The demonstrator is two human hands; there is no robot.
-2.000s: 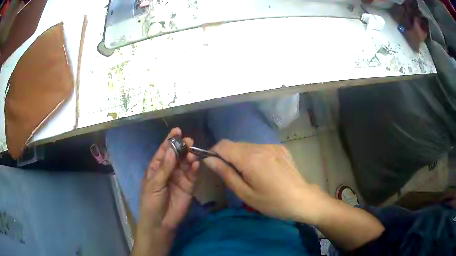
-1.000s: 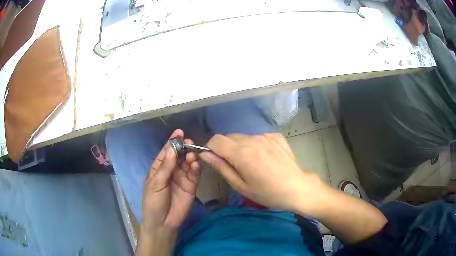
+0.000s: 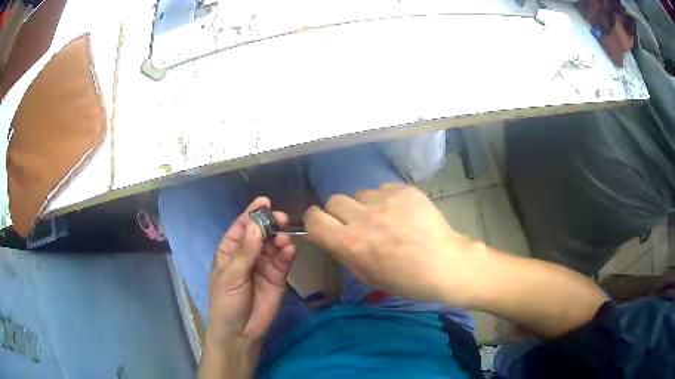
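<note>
My left hand (image 3: 248, 270) holds a small round dark and silver bobbin case (image 3: 263, 221) between thumb and fingertips, above my lap and below the table's front edge. My right hand (image 3: 392, 240) is closed on a thin metal tool (image 3: 293, 232), its shiny tip pointing left at the bobbin case. Most of the tool is hidden inside the right hand, so its kind cannot be told. Whether the tip touches the case is too small to tell.
The white table (image 3: 333, 81) crosses the top. A tan leather panel (image 3: 58, 133) overhangs its left front edge, beside a narrow strip (image 3: 115, 104). The machine bed (image 3: 172, 37) is at the top. A grey-blue surface (image 3: 81, 311) is lower left, dark grey fabric (image 3: 585, 185) at right.
The right hand has turned and shifted slightly, and the tool's tip now lies more level. The left hand still holds the bobbin case in nearly the same place.
</note>
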